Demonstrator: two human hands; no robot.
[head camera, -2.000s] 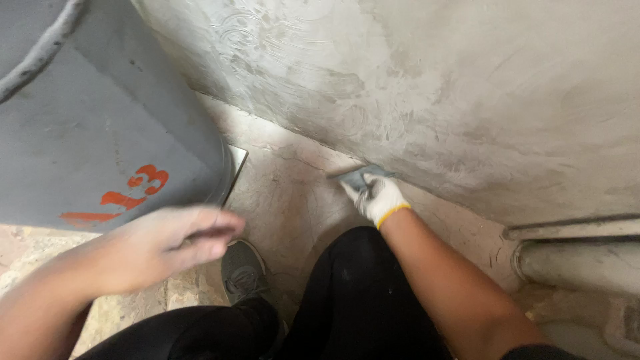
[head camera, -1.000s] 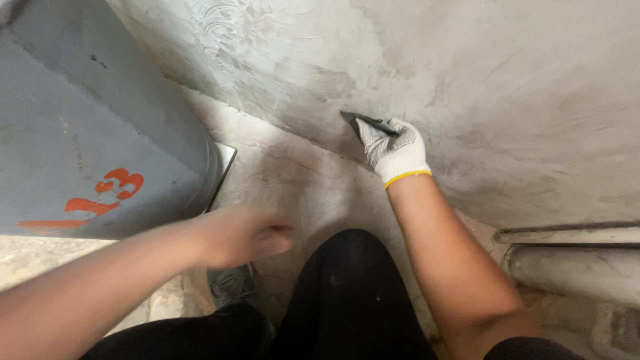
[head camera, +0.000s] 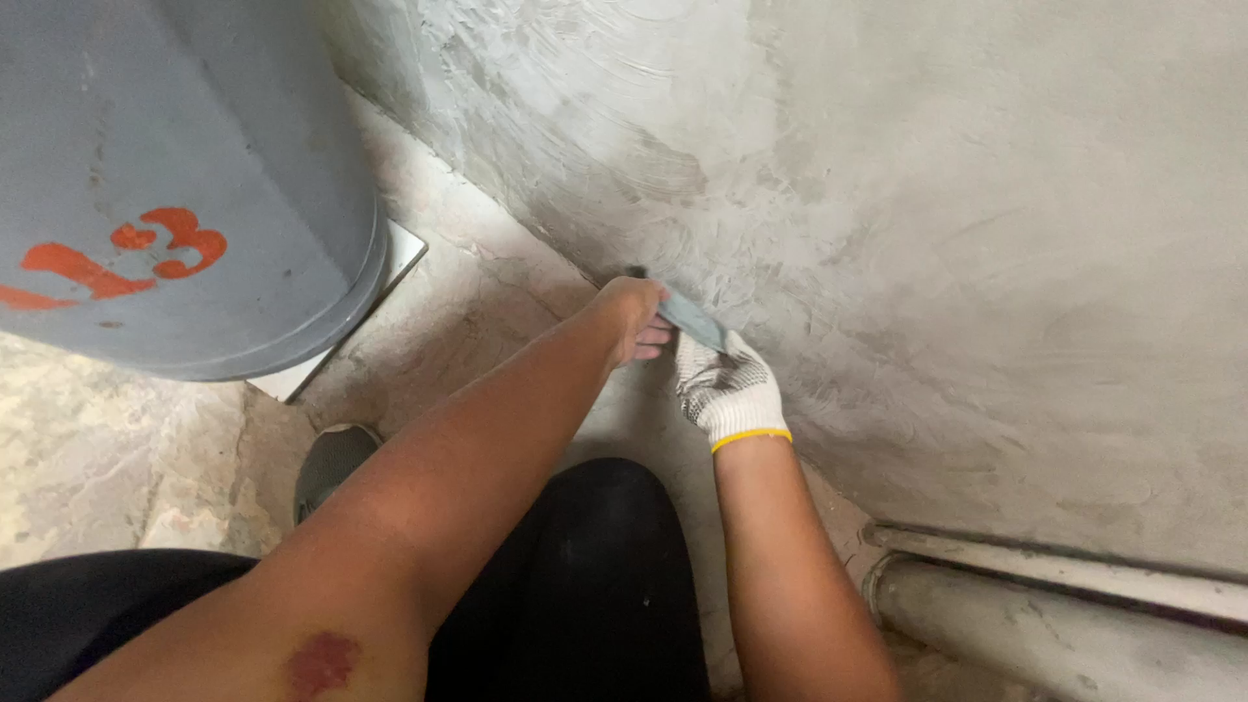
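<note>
My right hand (head camera: 729, 385), in a white knit glove with a yellow cuff, grips a flat grey blade-like tool (head camera: 694, 320) low against the plastered wall (head camera: 907, 224). Bare and ungloved, my left hand (head camera: 639, 317) touches the far end of that tool, its fingers partly curled; whether they grip it cannot be told. A small dark piece (head camera: 636, 272) shows just beyond the left hand, by the foot of the wall. Swirled trowel marks cover the wall above both hands.
A large grey bin (head camera: 195, 175) with orange painted marks stands at the left on a white tile (head camera: 405, 255). Pipes (head camera: 1053, 609) run along the wall's foot at lower right. My knee (head camera: 614, 546) and shoe (head camera: 336, 463) are below, over the stone floor (head camera: 458, 312).
My left hand has moved right, from over the floor to the tool in my right hand. The tool was against the wall a second ago, with the left hand apart from it.
</note>
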